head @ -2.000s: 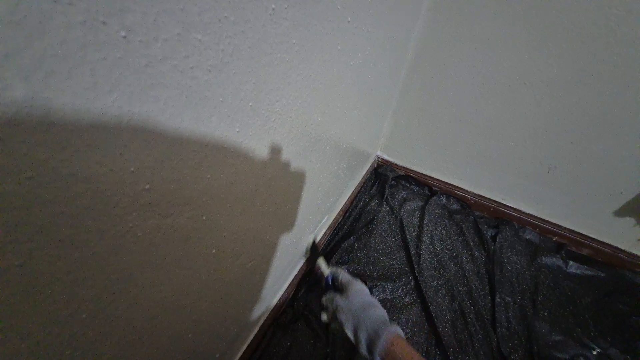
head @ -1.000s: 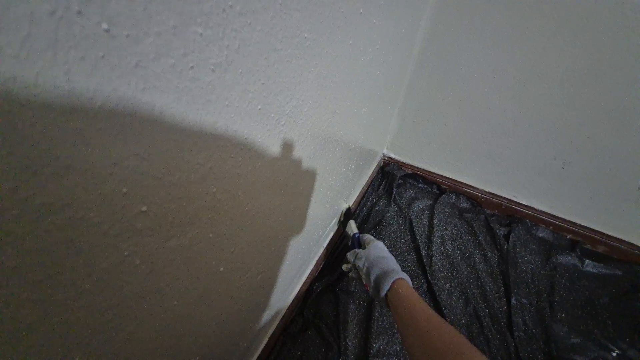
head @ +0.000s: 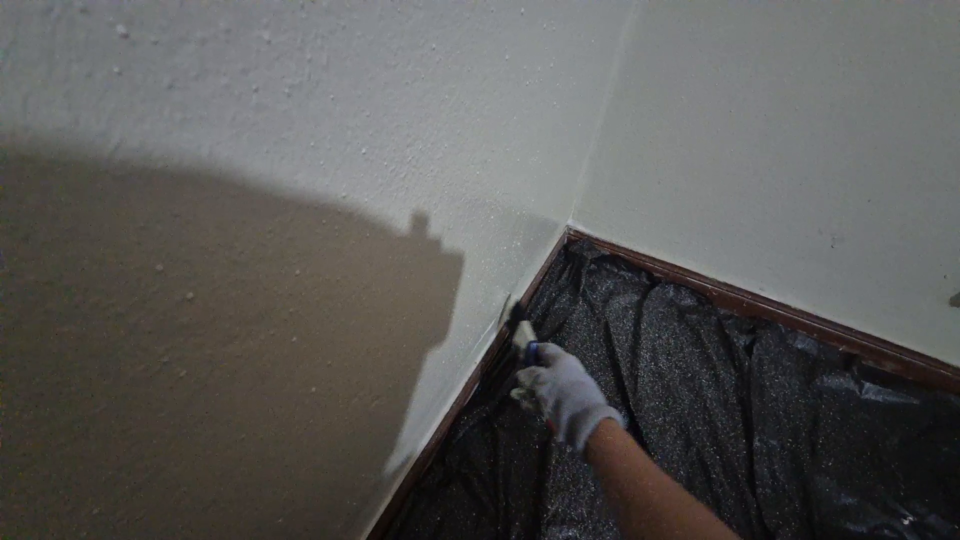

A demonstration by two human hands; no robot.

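My right hand [head: 566, 394], in a pale work glove, is closed around the handle of a paintbrush [head: 523, 334]. The brush has dark bristles, a light ferrule and some blue at the handle. Its bristles are at the foot of the left wall [head: 495, 232], just above the brown baseboard [head: 541, 274], a short way from the room corner. A strip of wetter-looking paint runs along the wall's lower edge there. My left hand is out of view.
Speckled black plastic sheeting [head: 675, 375] lies in folds over the floor up to the baseboards. The right wall [head: 765, 150] meets the left one at the corner. A large shadow covers much of the left wall.
My right hand with the brush has moved up along the left baseboard toward the corner since two seconds ago. More of the forearm shows than at first.
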